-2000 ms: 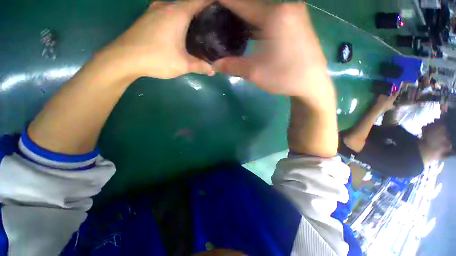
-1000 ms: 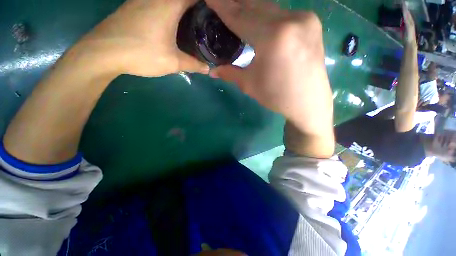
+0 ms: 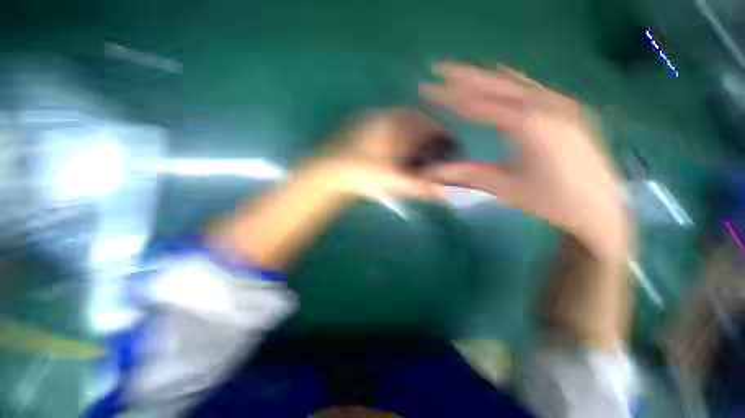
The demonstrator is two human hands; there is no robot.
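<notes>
The frame is strongly blurred. My left hand (image 3: 380, 151) is near the middle, curled around a small dark object (image 3: 434, 150), which looks like the black speaker unit. Most of it is hidden by the hand and the blur. My right hand (image 3: 539, 151) is just to the right with its fingers spread apart and its thumb pointing toward the dark object. No object shows in my right hand. Whether the right thumb touches the dark object cannot be told.
The green bench top (image 3: 269, 98) lies below and beyond the hands, with bright reflections at left. A thin blurred blue light streak (image 3: 662, 52) shows at upper right and a pink one (image 3: 734, 235) at far right.
The whole view has shifted and blurred. My right hand has opened and come away from the dark unit, which stays at my left hand. Both hands appear lower and farther right in the picture.
</notes>
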